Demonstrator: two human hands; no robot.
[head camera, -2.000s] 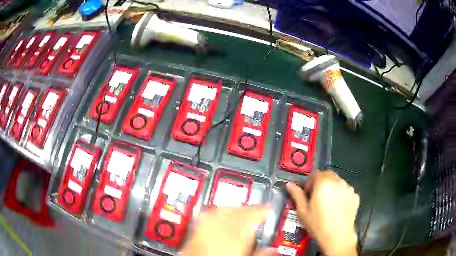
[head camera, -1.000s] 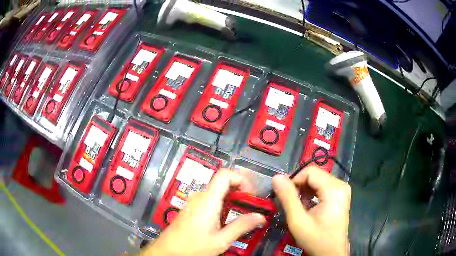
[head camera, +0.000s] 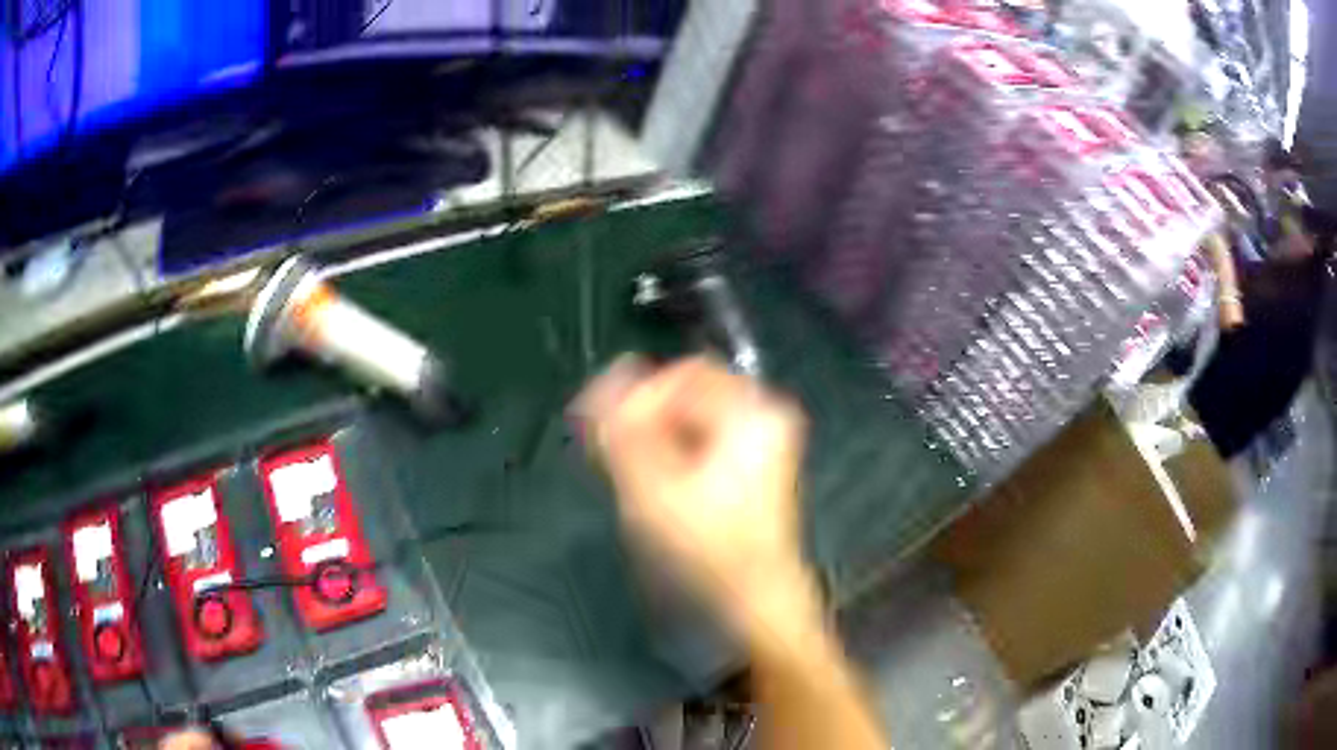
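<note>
Red electronic units (head camera: 323, 564) with white labels and dark rings lie in a clear blister tray (head camera: 428, 645) at the lower left. A thin black cord crosses the units. My right hand (head camera: 704, 454) is blurred above the green mat, right of the tray, fingers curled; whether it holds anything is unclear. A dark handheld tool (head camera: 711, 308) lies just beyond it. Only a fingertip of my left hand (head camera: 188, 740) shows at the bottom edge, beside a dark thing and a bit of red; the rest is cut off.
A white scanner (head camera: 359, 344) lies behind the tray; part of another is at the left edge (head camera: 15, 425). A tall tray stack (head camera: 938, 220) stands right, above a cardboard box (head camera: 1100, 542). A monitor (head camera: 132, 81) is at upper left. A person's dark clothing (head camera: 1261, 352) shows far right.
The view has swung right, bringing in the tray stack and box. My right hand has left the tray and moved over the mat. My left hand is now almost out of the picture.
</note>
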